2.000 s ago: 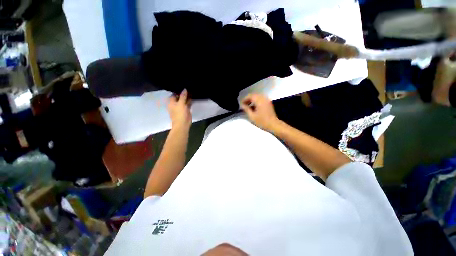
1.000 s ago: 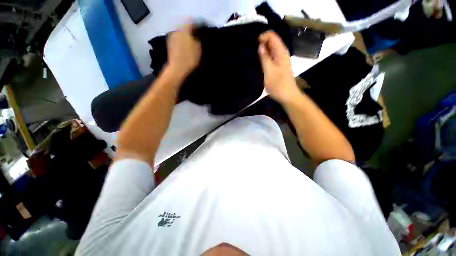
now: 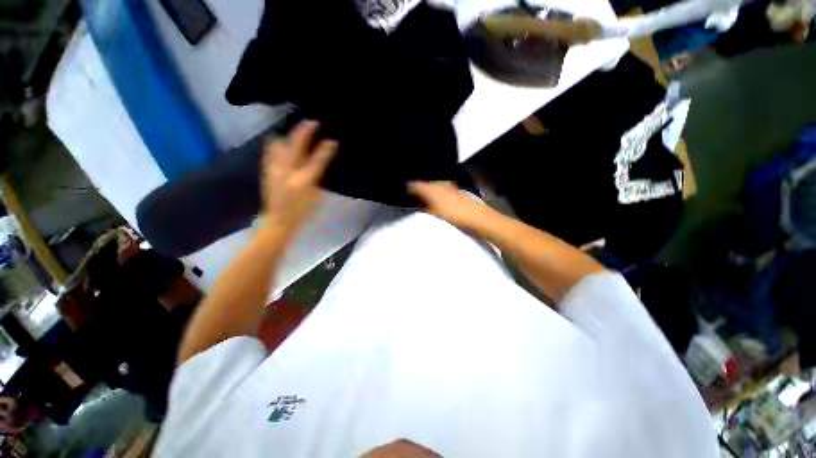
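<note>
A black garment [image 3: 376,98] lies spread over the dark grey padded sleeve board [image 3: 201,210], whose rounded end sticks out at the left. White lace trim [image 3: 386,11] shows at the garment's far edge. My left hand [image 3: 293,174] is over the board at the garment's left edge, fingers spread, slightly blurred and empty. My right hand [image 3: 443,199] is at the garment's near edge, by the table's edge; its fingertips touch the cloth, and whether they pinch it cannot be told.
The steam iron [image 3: 523,49] rests on the white table [image 3: 89,116] at the right, its pale hose [image 3: 680,16] running right. A blue strip [image 3: 148,85] and a phone [image 3: 190,18] lie left. A black garment pile [image 3: 555,170] with lace [image 3: 633,165] is beyond the right edge.
Both hands have come down from the garment's upper part to its near edge, and my left fingers have spread. The garment has shifted and lies flatter, further up in the view.
</note>
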